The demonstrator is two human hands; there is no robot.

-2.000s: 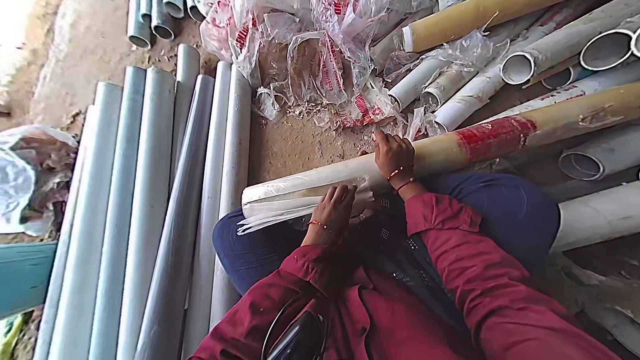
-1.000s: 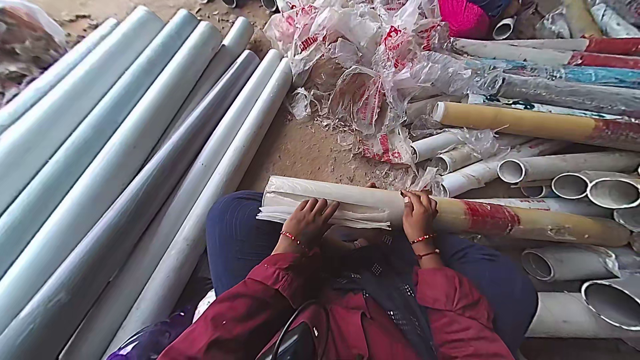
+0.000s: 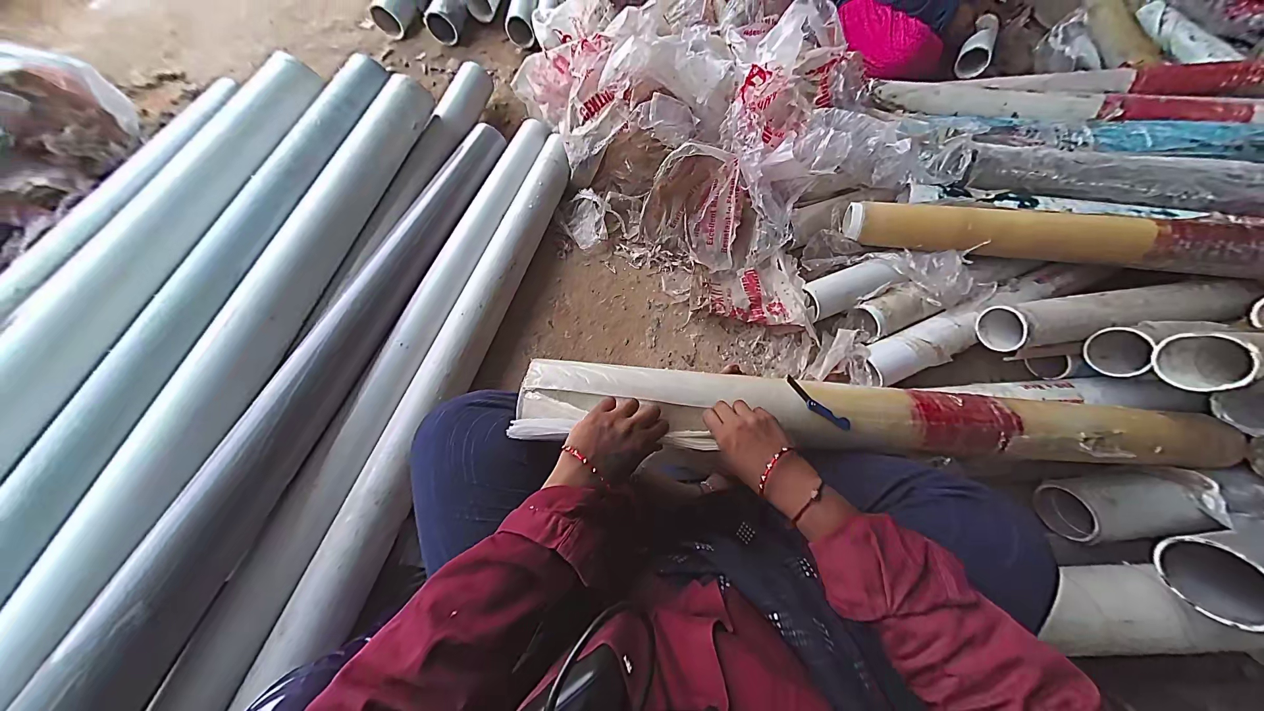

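Observation:
A long yellowish tube (image 3: 869, 420) with a red band lies across my lap. White sheets (image 3: 548, 427) are wrapped loosely round its left end, their layered edges showing along the near side. My left hand (image 3: 617, 434) grips these sheets near the left end, fingers curled over them. A short way to the right, my right hand (image 3: 748, 439) has its fingers bent over the near edge of the wrap. On top of the tube, just right of that hand, rests a small blue tool with a dark blade (image 3: 818, 403), perhaps a knife.
Long pale grey pipes (image 3: 227, 326) lie side by side at the left. Crumpled clear plastic wrapping (image 3: 691, 118) with red print covers the ground ahead. Hollow white tubes (image 3: 1116, 311) are piled at the right, near a wrapped yellow tube (image 3: 997, 232). Someone's pink clothing (image 3: 889, 39) shows at the top.
My right hand has moved left along the tube, nearer my left hand. The blue tool now shows on top of the tube. The view has shifted since the first frame.

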